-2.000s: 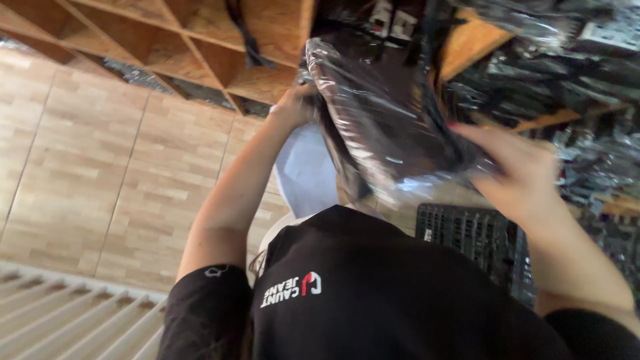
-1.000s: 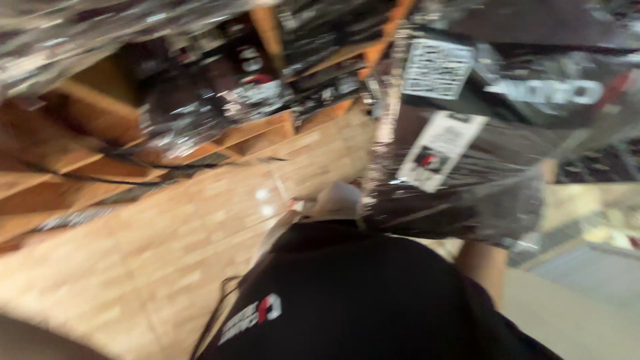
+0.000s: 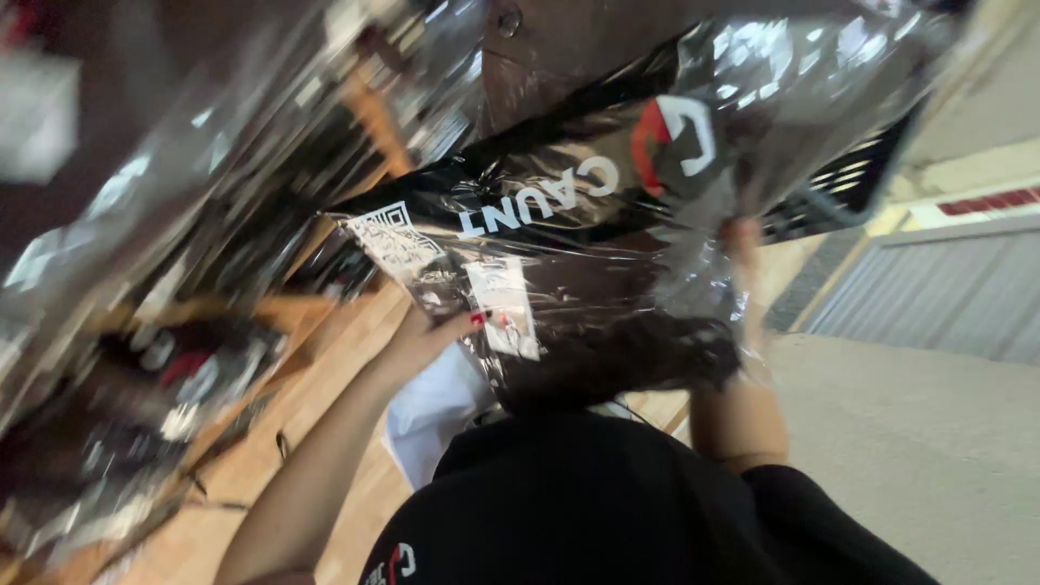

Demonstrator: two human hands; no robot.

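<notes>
A dark folded garment in a clear plastic bag (image 3: 601, 301) is held up in front of my chest, between both hands. A black band with a printed logo, a printed code and a white label show on it. My left hand (image 3: 439, 329) grips the bag's left edge, its thumb with a red nail lying over the front near the label. At the right edge my right hand (image 3: 743, 268) holds the bag, its fingers partly hidden by the shiny plastic.
Wooden shelving (image 3: 284, 313) with more bagged garments (image 3: 187, 382) fills the left side, blurred. A black plastic crate (image 3: 845, 179) stands behind the bag at the upper right. Beyond it are a grey ribbed panel (image 3: 951, 284) and a pale wall. A light wood-look floor (image 3: 357, 455) lies below.
The view has swung strongly. The bag, partly out of frame at the right one second ago, now lies across the middle with its printed side facing me. Both hands are now visible on it.
</notes>
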